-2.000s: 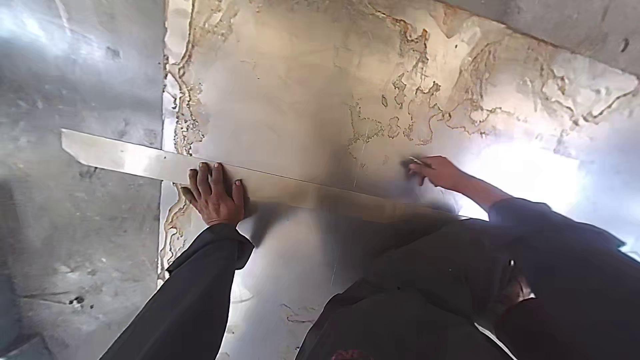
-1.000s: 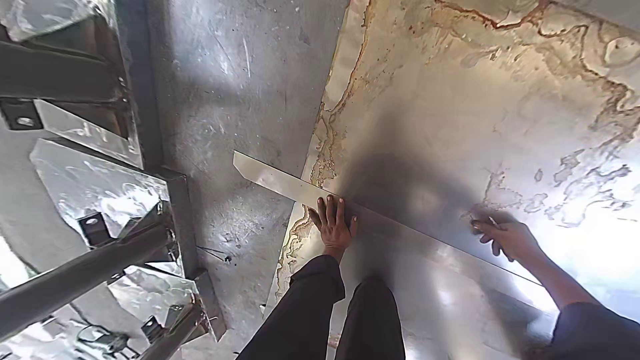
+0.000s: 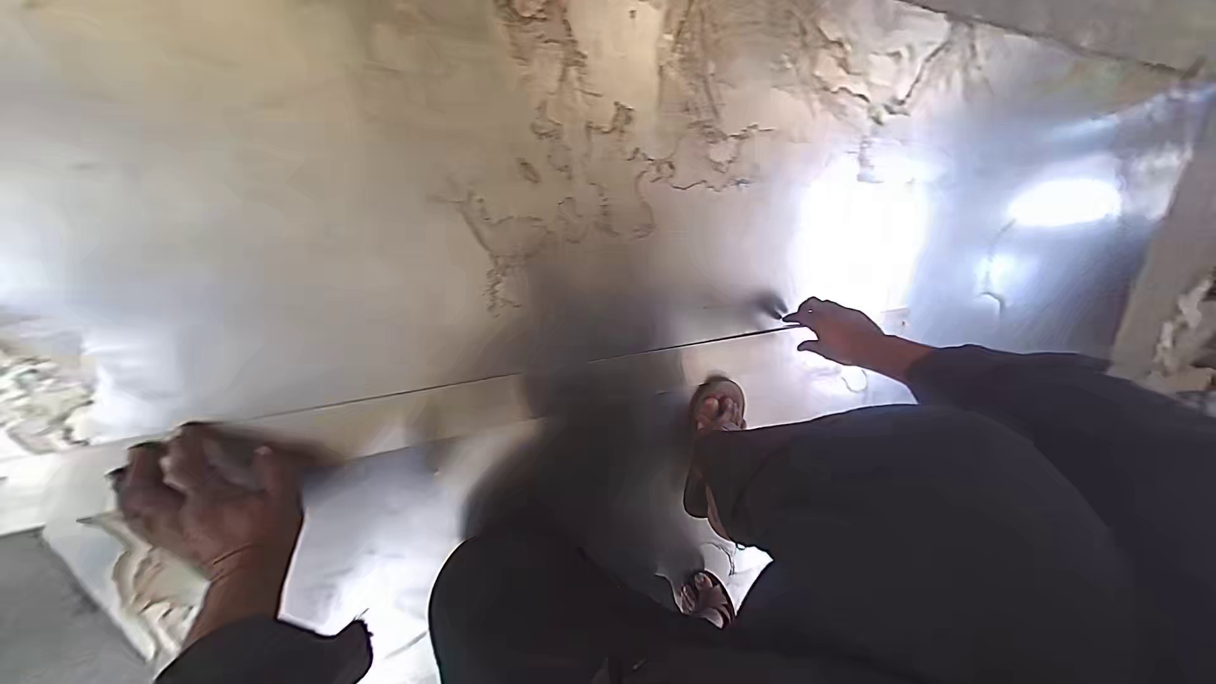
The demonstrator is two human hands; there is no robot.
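Note:
A large, stained metal sheet fills most of the view. Across it lies a long flat metal strip with a straight upper edge. My left hand rests with bent fingers on the strip near its left part, at the lower left. At the right, my right hand is at the strip's upper edge, thumb and forefinger close together around what looks like a small thin tool; its shape is too small to tell. A dark shadow covers the middle of the strip.
My feet in open footwear are on the sheet just below the strip, beside my dark-clothed legs. Grey floor shows at the lower left, beyond the sheet's stained edge. Bright glare lies on the sheet at the right.
The view has swung strongly to the right. My right hand is now at the strip's edge, farther along to the right, where earlier it was above the strip. My left hand stays on the strip.

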